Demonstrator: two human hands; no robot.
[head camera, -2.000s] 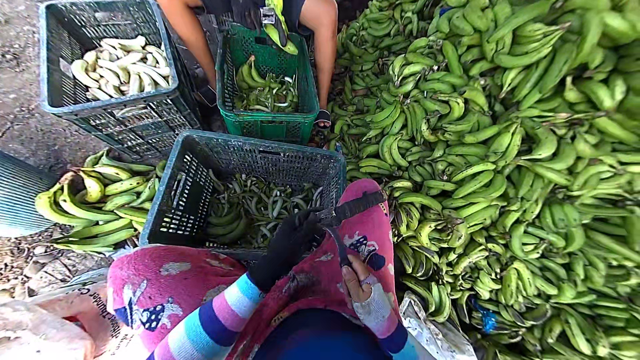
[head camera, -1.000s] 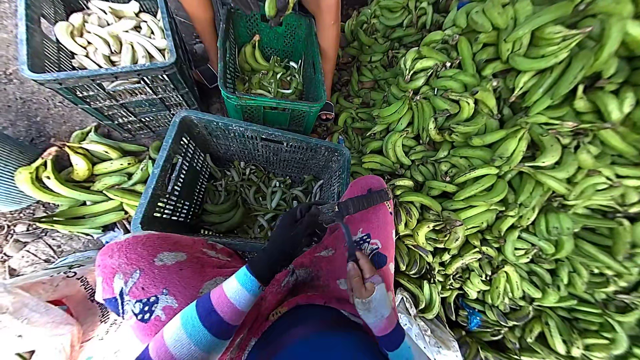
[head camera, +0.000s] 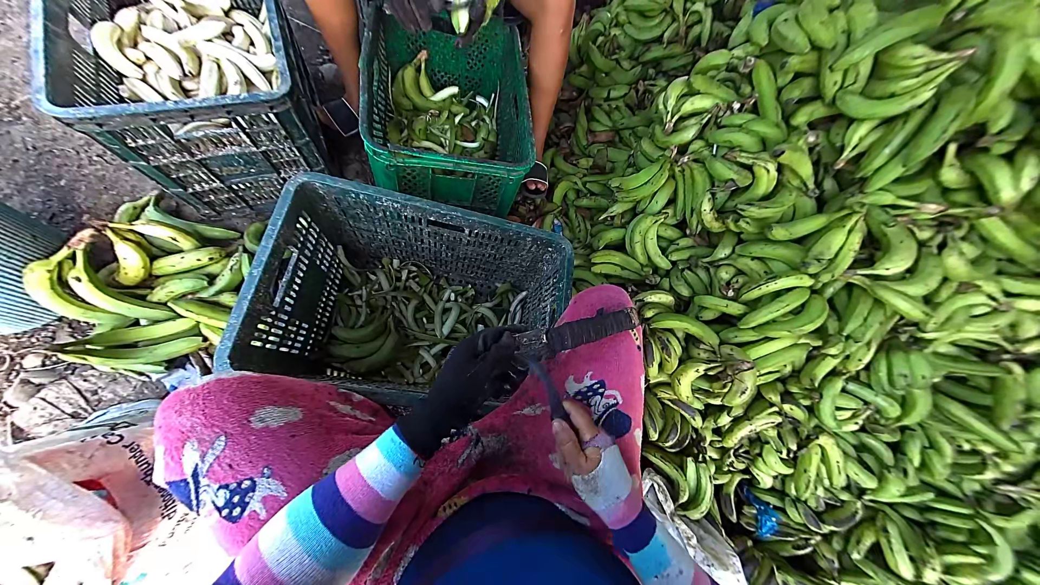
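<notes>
My left hand (head camera: 475,378), in a black glove, grips one end of a dark, flat, wrapped bar (head camera: 593,329) that lies across my right knee. Bare fingers of my right hand (head camera: 581,443) close on the handle of a small knife (head camera: 546,388), whose dark blade points up and touches or nearly touches the bar beside the glove. Just beyond my knees stands a dark green plastic crate (head camera: 422,215) with green peels (head camera: 443,313) and a few green bananas or plantains (head camera: 366,345) inside.
A crate of peeled fruit (head camera: 191,49) stands at upper left, above loose green bunches (head camera: 154,284). Another person's legs (head camera: 548,65) straddle a green crate (head camera: 447,162). A large heap of green bananas or plantains (head camera: 780,284) fills the right. Plastic sacks (head camera: 81,504) lie at lower left.
Both hands keep their hold, and the knife stays close to the wrapped bar. The other person's dark-gloved hands have come into view with a piece of fruit above the green crate.
</notes>
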